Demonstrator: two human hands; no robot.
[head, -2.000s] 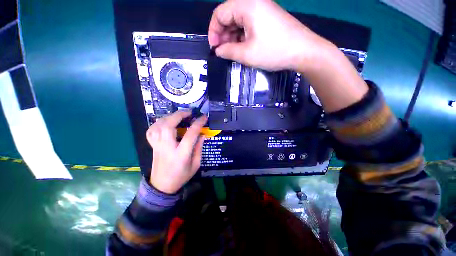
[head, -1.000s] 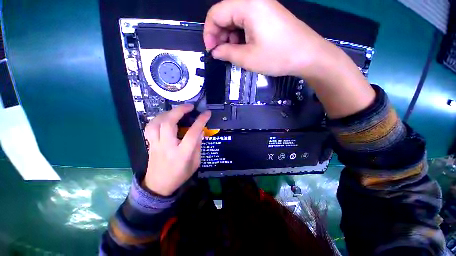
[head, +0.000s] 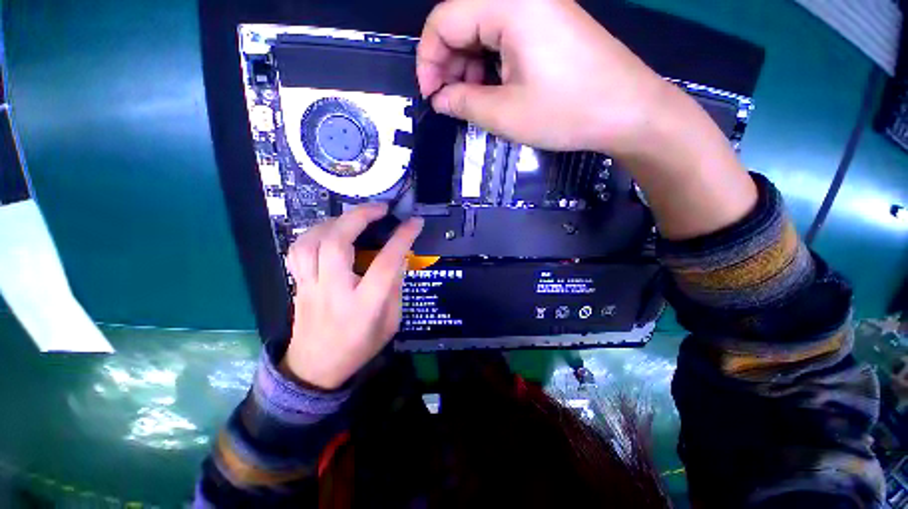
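An open laptop [head: 348, 189] lies with its internals up on a black mat [head: 234, 149]. My right hand [head: 498, 75] pinches the upper end of a narrow black sticker [head: 435, 159] between thumb and forefinger. The sticker stretches down over the dark area beside the left fan [head: 340, 137]. My left hand [head: 348, 283] is at the sticker's lower end, thumb and forefinger close together around a small dark piece. The black battery pack [head: 498, 298] with white print lies nearest me. An orange-yellow tab [head: 423, 262] shows beside my left thumb.
A white sticker sheet [head: 45, 283] lies left of the mat on the green bench [head: 129, 149]. Dark keys show at the right rear edge [head: 896, 114]. A pale ribbed object [head: 846, 25] is at the top right. My right forearm crosses the laptop's right side.
Over two seconds the laptop, mat and sticker sheet have shifted left in view. Both hands hold nearly the same pose, and the black sticker now lies more in line over the dark area.
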